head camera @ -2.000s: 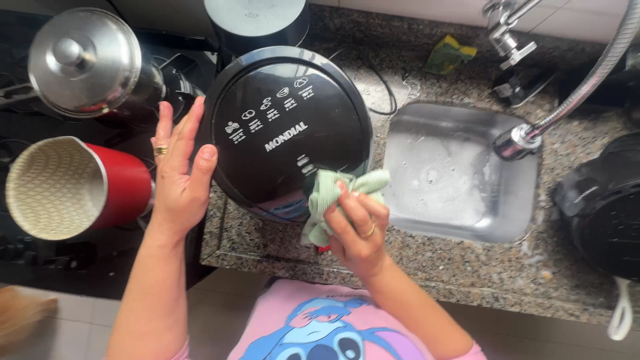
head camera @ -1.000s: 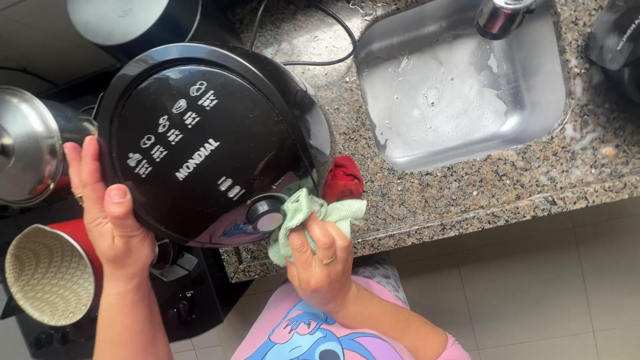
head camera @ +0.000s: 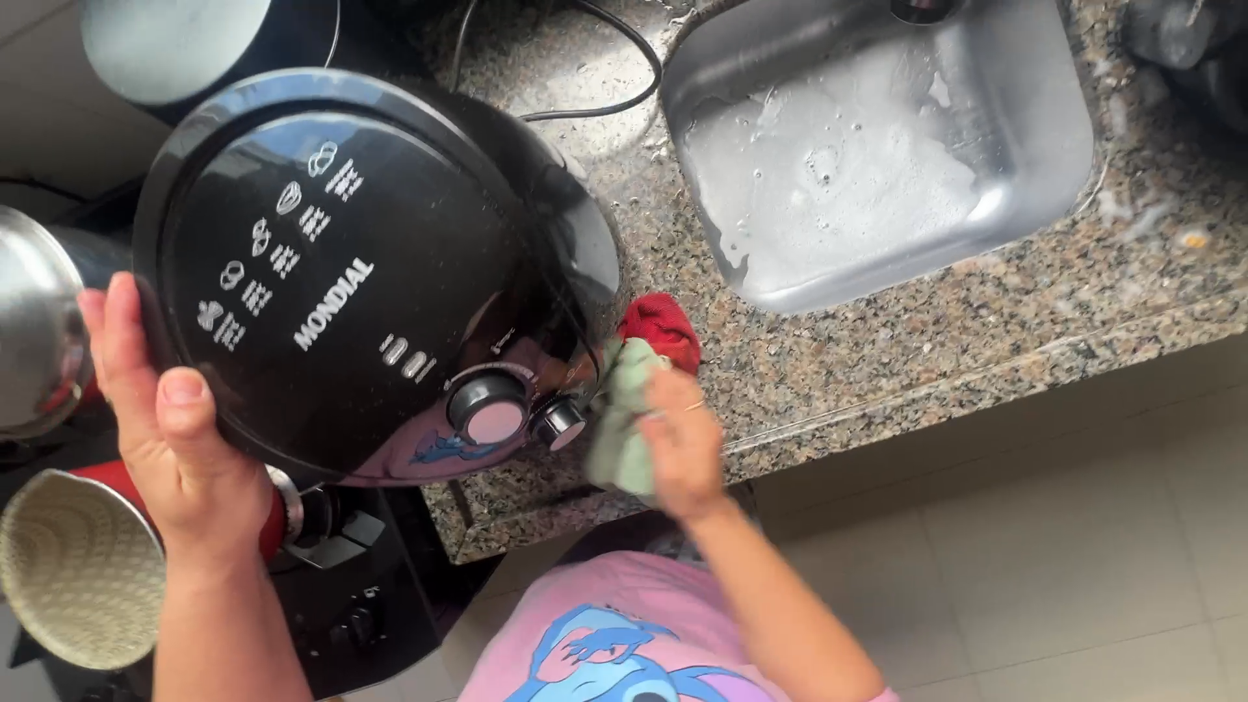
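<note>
A black Mondial air fryer (head camera: pixel 341 283) stands on the granite counter near its left end, its glossy top facing the camera and two round knobs near its lower edge. My left hand (head camera: pixel 185 439) rests against the appliance's left side with thumb and fingers apart; part of the fingers' contact is hidden behind the rim. In my right hand (head camera: pixel 682 439) is a pale green cloth (head camera: pixel 629 429), blurred, beside the knobs at the fryer's lower right. Just above that hand a red cloth (head camera: pixel 665 330) lies bunched on the counter.
Right of the fryer is a wet steel sink (head camera: pixel 829 185) below a faucet. A black cord (head camera: pixel 595 113) curves behind. At left are a red pan (head camera: pixel 88 575) with a patterned light interior, a steel lid (head camera: pixel 34 322), a black stove (head camera: pixel 390 604) and a dark pot (head camera: pixel 175 49).
My right hand has moved with the green cloth from the fryer's lower knob area to the right of the knobs. The red cloth and knobs, mostly covered two seconds ago, now show. The view has come closer.
</note>
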